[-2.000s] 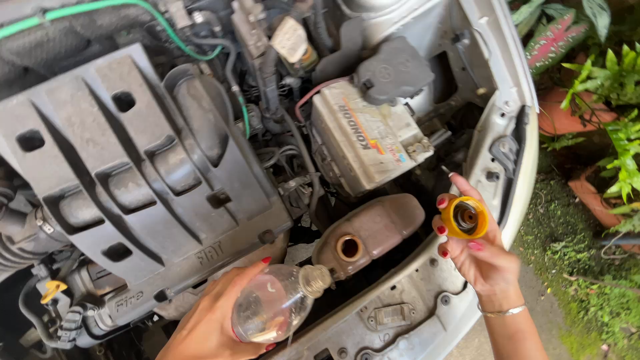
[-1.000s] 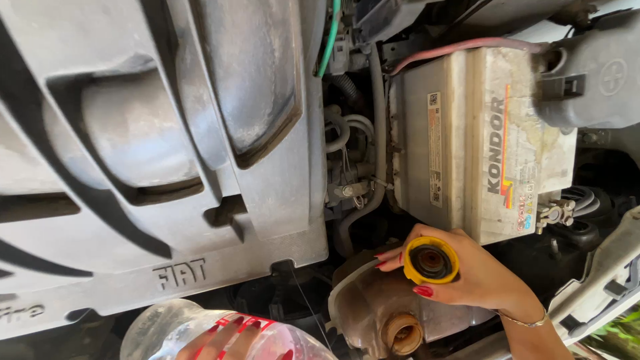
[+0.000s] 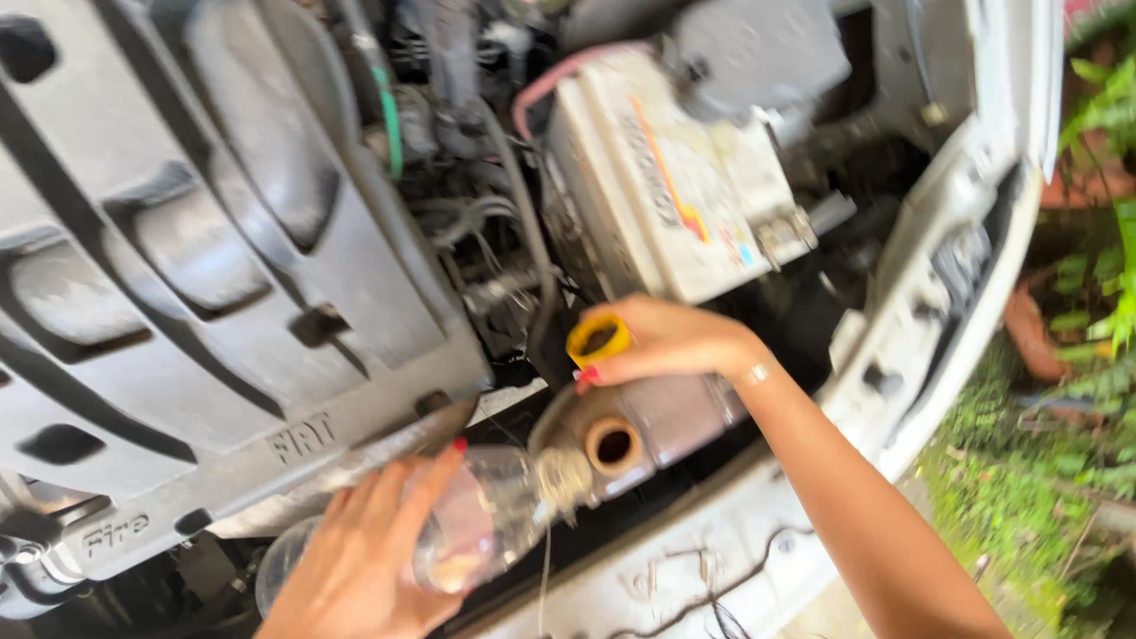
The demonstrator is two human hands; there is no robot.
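My left hand [image 3: 382, 532] is wrapped around a clear plastic bottle [image 3: 497, 506], tilted with its mouth close to the left of the reservoir's opening. A thin string or stream hangs below the mouth; I cannot tell which. The brownish plastic coolant reservoir [image 3: 679, 417] has an uncapped round filler neck [image 3: 613, 446]. Above that neck, my right hand [image 3: 674, 342] holds a yellow cap [image 3: 599, 341] between thumb and fingers, its hollow side partly showing. The right wrist bears a bracelet.
A grey plastic engine cover [image 3: 355, 390] fills the left side. Behind the reservoir sits a car battery [image 3: 657, 186] with hoses and cables beside it. The white front body panel [image 3: 692, 568] runs along the lower right, with green plants [image 3: 1021, 524] beyond the car.
Two seconds ago my right hand held the yellow cap right of the reservoir; now it is above the filler neck. The bottle remains in my left hand. The view has shifted and turned.
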